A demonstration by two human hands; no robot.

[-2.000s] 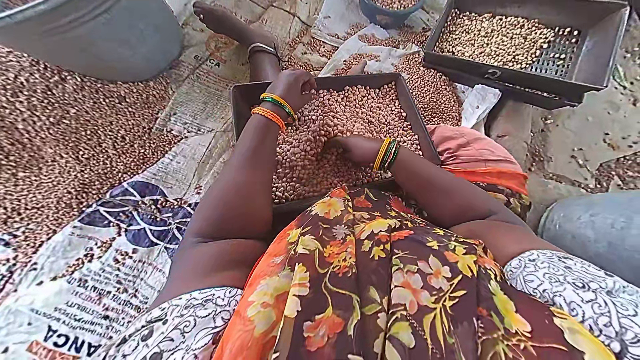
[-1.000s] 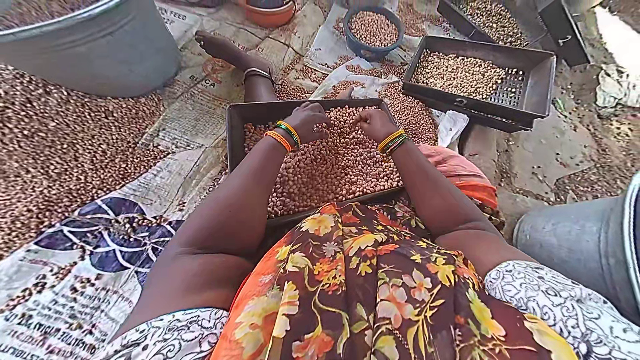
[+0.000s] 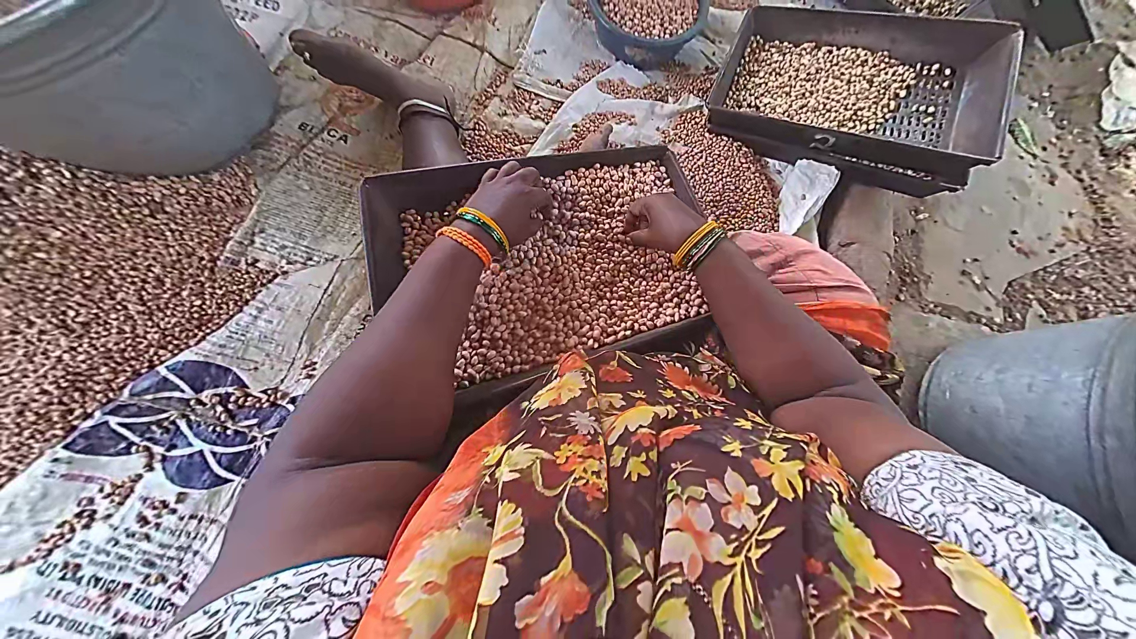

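A dark rectangular tray [image 3: 383, 240] rests at my lap, filled with brownish-pink nuts or beans [image 3: 568, 293]. My left hand [image 3: 516, 206], with orange, yellow and green bangles at the wrist, lies over the heap in the tray's upper left, fingers bent down; whether it pinches any pieces is hidden. My right hand [image 3: 661, 222], with yellow and green bangles, is at the upper right of the same heap, fingers curled inward, their tips against the pieces. What is inside its fingers cannot be seen.
A perforated dark tray [image 3: 985, 89] of paler pieces stands at upper right, beside a blue bowl [image 3: 648, 49] of pieces. Metal tubs stand at upper left [image 3: 142, 89] and right [image 3: 1038, 408]. A large heap [image 3: 106, 284] spreads left over printed sacks [image 3: 293, 177]. My bare foot [image 3: 342, 67] extends beyond the tray.
My right hand has moved from the middle of the heap toward the tray's upper right between two seconds and one second ago. The view has shifted somewhat.
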